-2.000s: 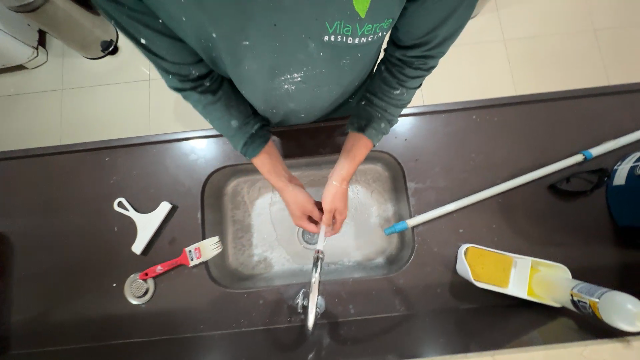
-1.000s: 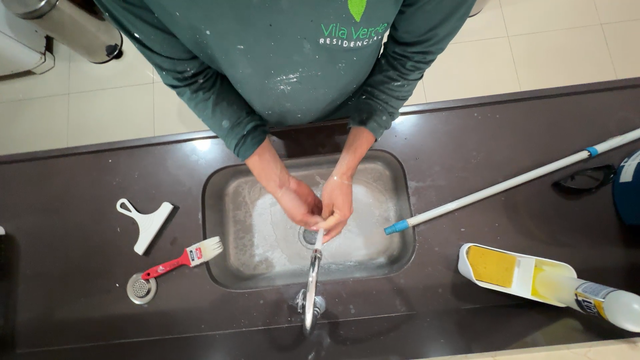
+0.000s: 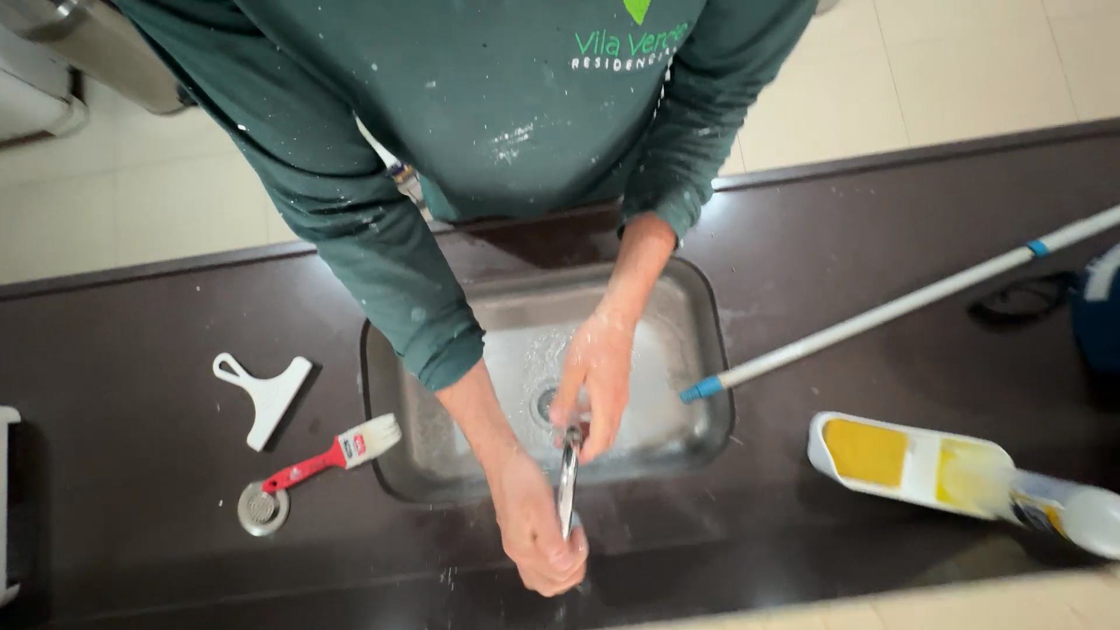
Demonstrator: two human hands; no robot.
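The view shows my torso at the top, so my right hand is on the picture's left. My right hand (image 3: 542, 547) is closed around the base of the chrome faucet (image 3: 569, 486), at its knob, which the fingers mostly hide. Under the spout, over the stainless steel sink (image 3: 691, 446), my left hand (image 3: 599, 376) is wet, fingers apart, with nothing in it. Water splashes near the drain (image 3: 547, 404). Pale residue marks the green sweatshirt.
Left of the sink lie a white squeegee (image 3: 276, 394), a red-handled paintbrush (image 3: 337, 453) and a metal strainer (image 3: 262, 509). A white pole (image 3: 875, 331) overhangs the sink's right edge. Beyond are a white tray with yellow pads (image 3: 866, 451), a bottle (image 3: 1072, 512) and dark glasses (image 3: 1019, 297).
My hands were together under the spout; they have parted. My right hand has moved down the picture to the faucet's base, while my left stays near the spout. The view has shifted somewhat.
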